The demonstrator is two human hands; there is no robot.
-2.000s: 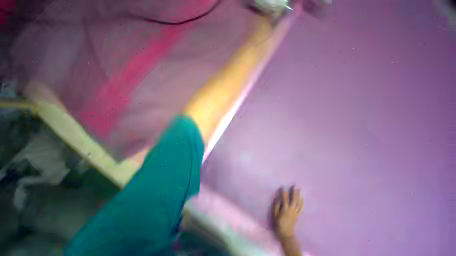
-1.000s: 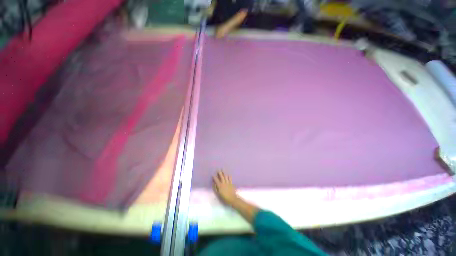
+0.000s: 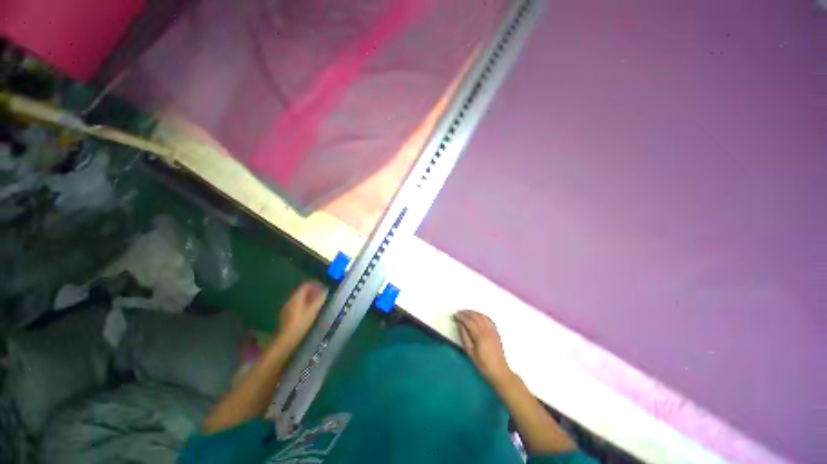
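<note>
The silver end-cutter track (image 3: 444, 149) with its dark toothed line runs diagonally across the table. Two blue clamps (image 3: 387, 297) flank it at the near table edge. My left hand (image 3: 302, 310) is left of the track's near end, off the table, fingers curled; whether it holds anything is unclear. My right hand (image 3: 481, 340) rests empty on the pale near edge, right of the track, fingers loosely bent. A smooth mauve fabric ply (image 3: 635, 199) lies right of the track. Wrinkled mauve fabric with a magenta band (image 3: 313, 113) lies left of it.
A thick pink fabric roll (image 3: 72, 32) is at the upper left. White underlay paper (image 3: 544, 340) shows along the near edge. Bags and scraps (image 3: 159, 267) cover the green floor at left. The cream table edge (image 3: 240, 186) runs diagonally above them.
The view has turned and dropped toward the near edge. My right hand has moved from the mauve ply's edge to the table's near edge. My left hand now shows beside the track.
</note>
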